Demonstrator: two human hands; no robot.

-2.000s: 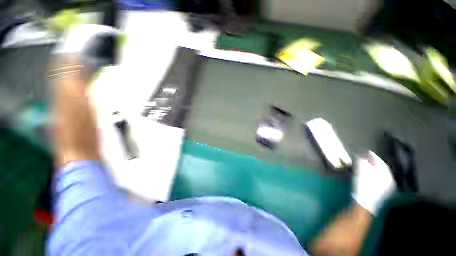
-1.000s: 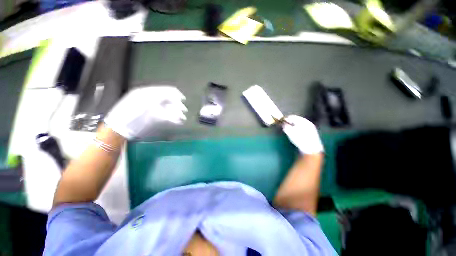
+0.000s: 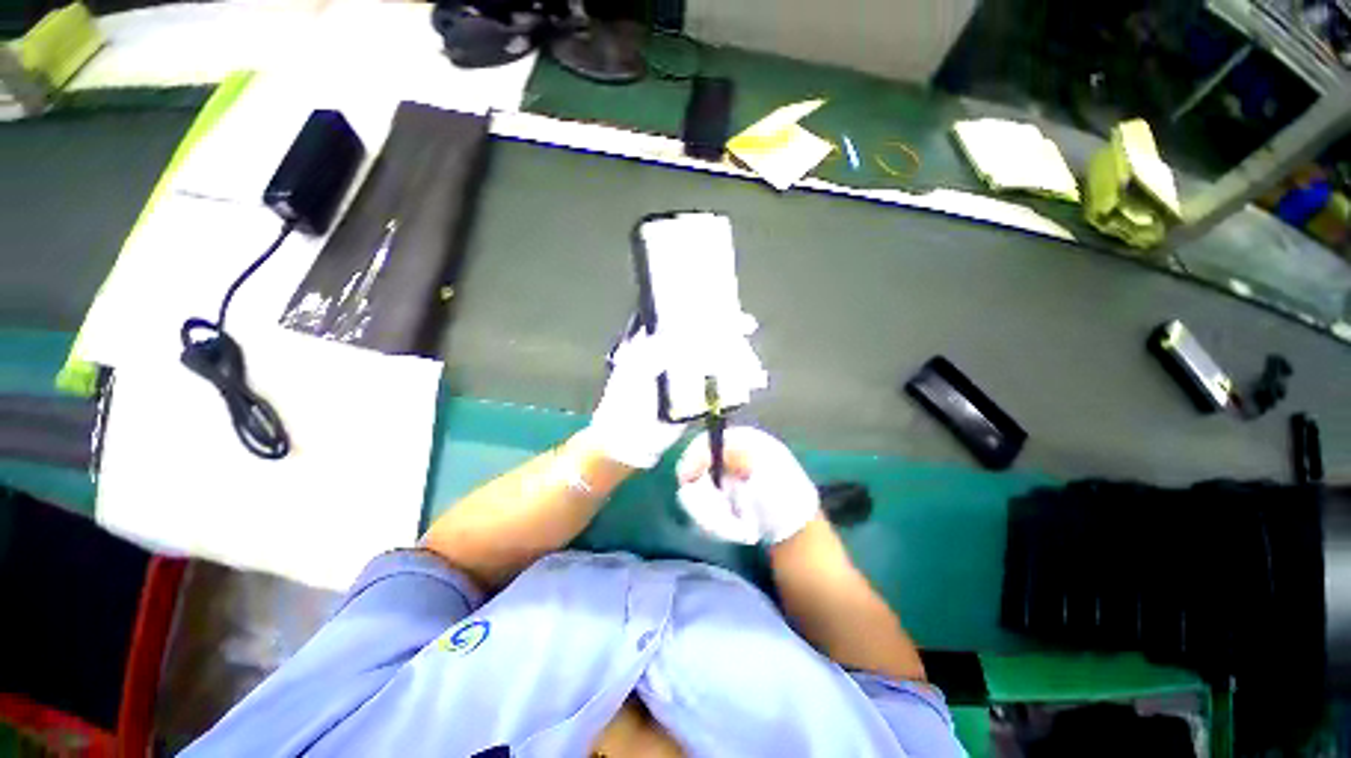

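My gloved left hand holds the black bottom case with the white adapter inner unit lying in or on it, upright over the belt. The case shows as a dark edge along the unit's left side. My gloved right hand grips the black output cord just below the unit's near end. A black case half lies on the belt to the right of my hands. The coiled part of the cord is partly hidden behind my right hand.
A closed adapter with its cord lies on the white sheet at left, beside a long black strip. Another inner unit lies far right. Black cases are stacked at near right. Yellow slips sit on the far ledge.
My left hand has moved right and now holds the case. The white unit has gone from the belt onto the case. My right hand has moved left with the cord.
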